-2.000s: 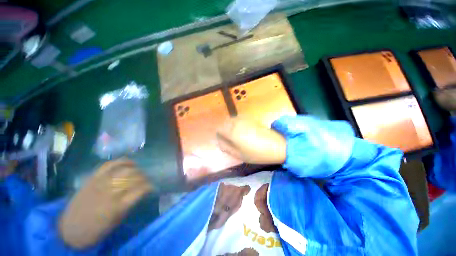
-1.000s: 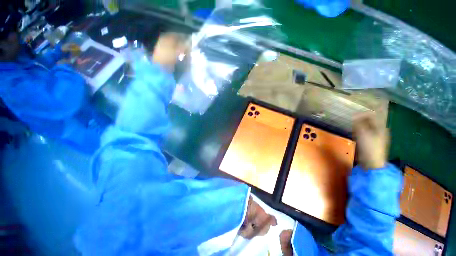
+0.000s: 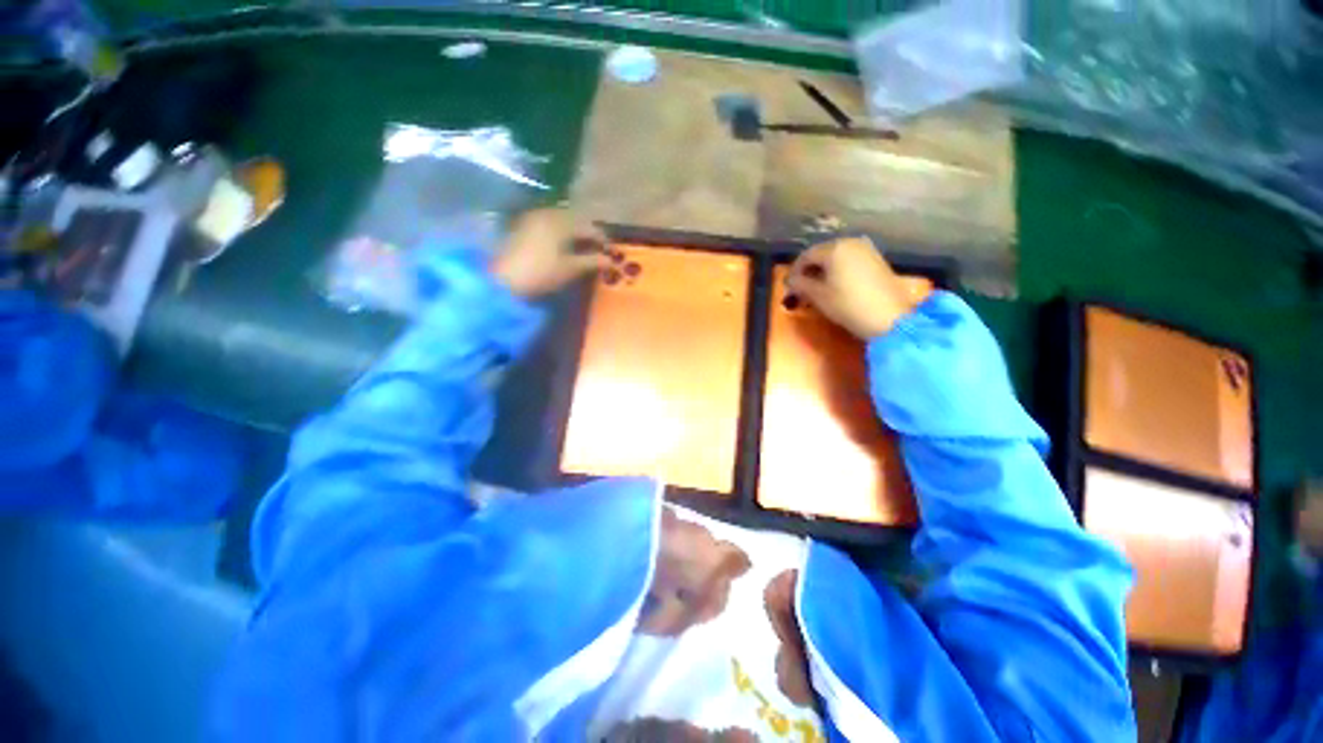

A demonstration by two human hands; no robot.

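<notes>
A black twin tray [image 3: 752, 380] lies in front of me and holds two orange panels side by side. My left hand [image 3: 549, 253] is at the upper left corner of the left panel [image 3: 656, 380], fingertips at its dark camera rings [image 3: 620, 266]. My right hand [image 3: 849, 285] is over the top of the right panel [image 3: 820, 421], thumb and finger bent together at its camera corner and covering most of it. Whether either hand pinches something small cannot be told.
A cardboard pad [image 3: 900, 189] with a dark-headed tool [image 3: 743, 119] lies behind the tray. A clear bag [image 3: 435, 196] is at left. Another black tray [image 3: 1071, 392] with two orange panels is at right. Clear plastic [image 3: 1161, 124] covers the back right. Another person's blue sleeve [image 3: 51, 370] is far left.
My left hand has come from above the clear plastic at left to the left panel's camera corner. My right hand has moved from the right panel's outer edge to its camera corner. The view has turned.
</notes>
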